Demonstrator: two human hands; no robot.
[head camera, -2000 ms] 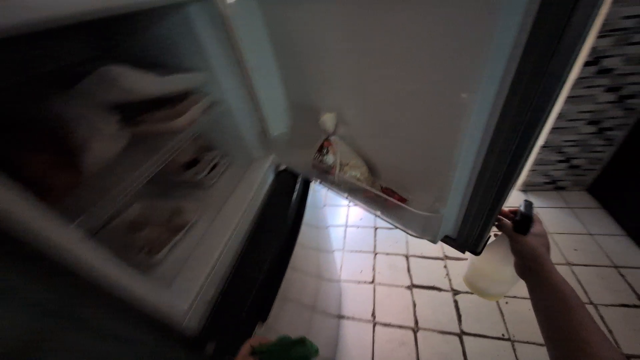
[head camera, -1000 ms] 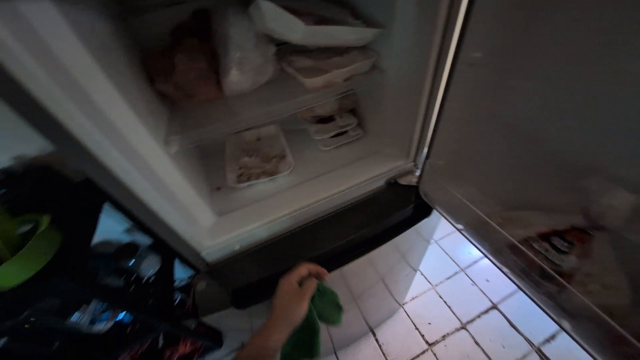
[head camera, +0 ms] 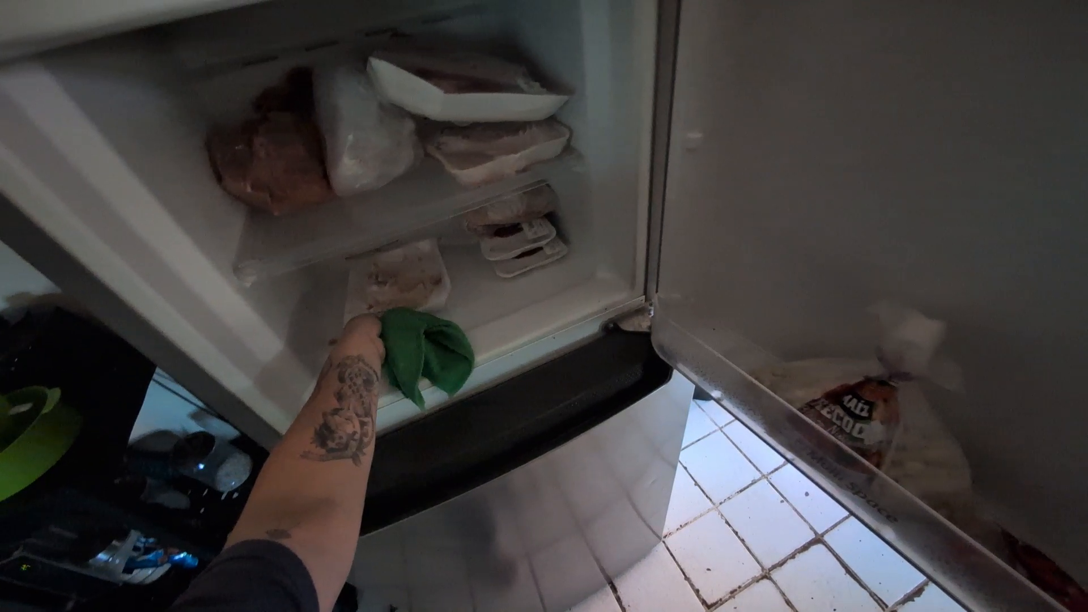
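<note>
My left hand (head camera: 364,333) grips a green cloth (head camera: 425,353) at the front edge of the freezer compartment floor, just before a white foam tray of frosty food (head camera: 399,276). The cloth hangs partly over the lower sill (head camera: 501,344). On the wire-free, see-through shelf (head camera: 374,225) above lie a bag of reddish-brown meat (head camera: 270,157), a whitish plastic bag (head camera: 361,136) and stacked foam trays (head camera: 472,93). Smaller wrapped trays (head camera: 518,238) are piled at the right below. My right hand is out of view.
The open freezer door (head camera: 850,187) stands at right, a printed food bag (head camera: 858,416) in its bin. Below are the closed lower door (head camera: 527,510) and white floor tiles (head camera: 714,544). At left are a green bowl (head camera: 34,433) and a clear bottle (head camera: 212,463) on a dark surface.
My left hand has moved with the green cloth from beside the lower door up to the freezer opening. My right hand, seen earliest with a spray bottle, is out of view. The view has swung left.
</note>
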